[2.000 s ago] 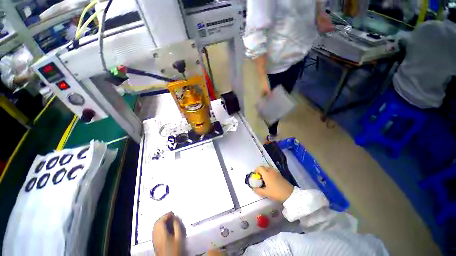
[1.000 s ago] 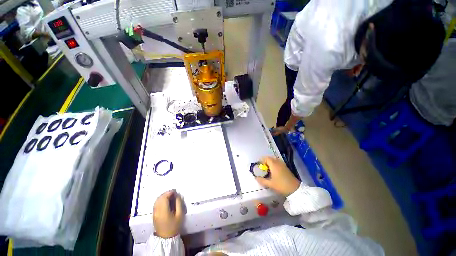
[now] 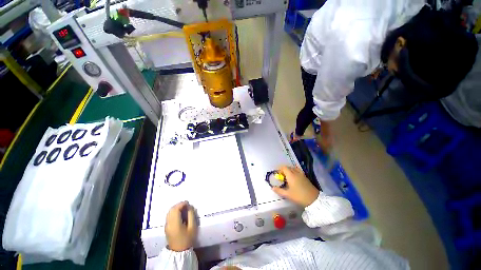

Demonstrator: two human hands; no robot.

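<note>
My right hand [image 3: 297, 187] holds a black ring part [image 3: 273, 179] with a pale disc inside, and a small yellow piece [image 3: 280, 177] shows at its fingertips. My left hand [image 3: 181, 225] rests at the front edge of the press table, its fingers curled; a dark spot shows between them, and I cannot tell whether it holds anything. The black fixture [image 3: 218, 126] with round seats lies below the gold-orange press cylinder [image 3: 217, 84], with a gap between them. A loose dark ring [image 3: 175, 178] lies on the white bed [image 3: 219, 176].
A thick white sheet stack [image 3: 55, 195] with rows of black rings stands at left on the green bench. Round buttons, one red [image 3: 279, 221], sit on the front edge. A controller box [image 3: 87, 60] is upper left. A person [image 3: 337, 58] bends over a blue crate [image 3: 345, 184] at right.
The press cylinder has risen off the fixture. The other person has bent down and reached into the blue crate. My left hand has shifted slightly; my right hand still holds the ring.
</note>
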